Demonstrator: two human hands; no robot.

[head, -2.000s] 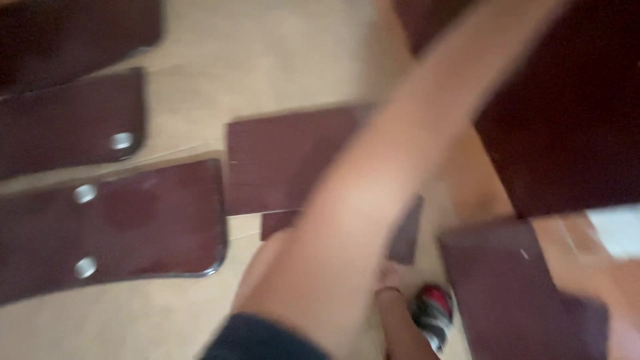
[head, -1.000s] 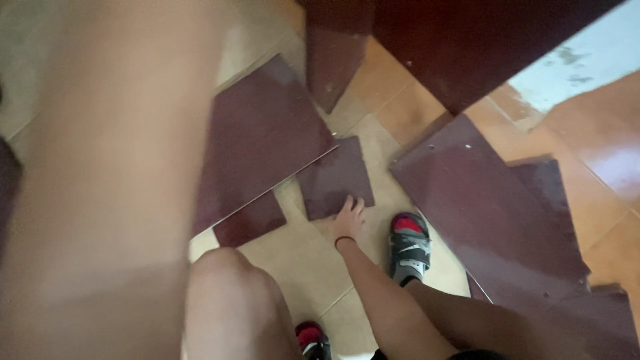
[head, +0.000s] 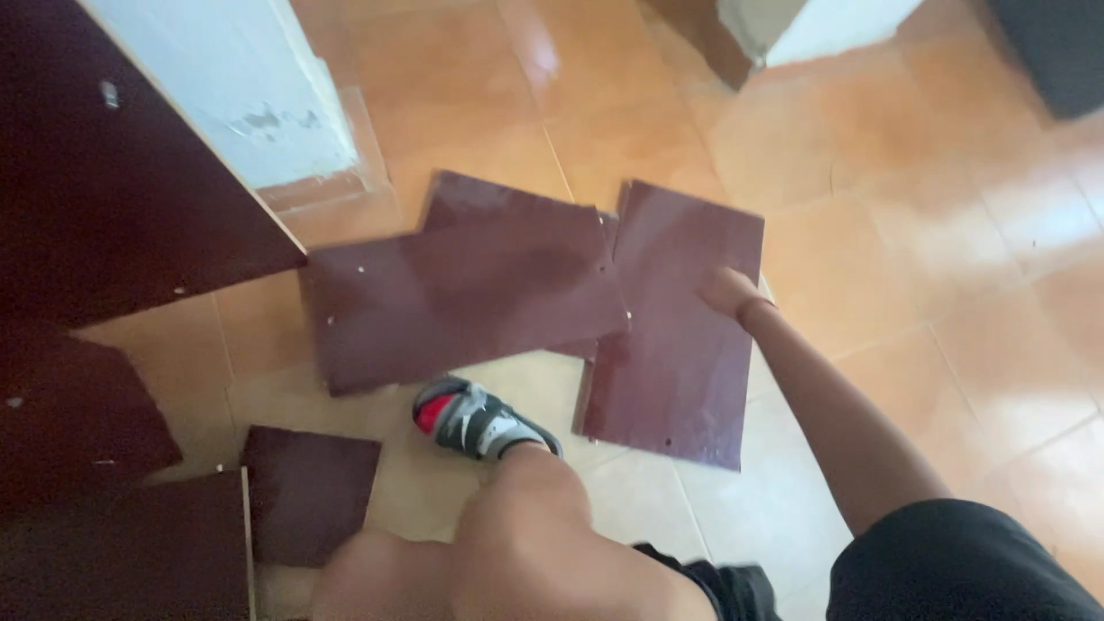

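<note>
My right hand lies at the right edge of a dark red-brown board on the floor; whether its fingers grip the edge is unclear. This board touches or partly lies under the end of a wider board with small fittings and holes near its ends. Behind that one, another board shows partly. A small square board lies at lower left, beside a larger panel. My left hand is out of the frame.
A large dark panel with a metal fitting stands or leans at upper left, near a pale wall with worn paint. My foot in a sandal is beside the wide board. A white-sided object and a dark one are at the top right.
The view has swung to the right. My right hand has moved from the small board to the board at the right of the pile.
</note>
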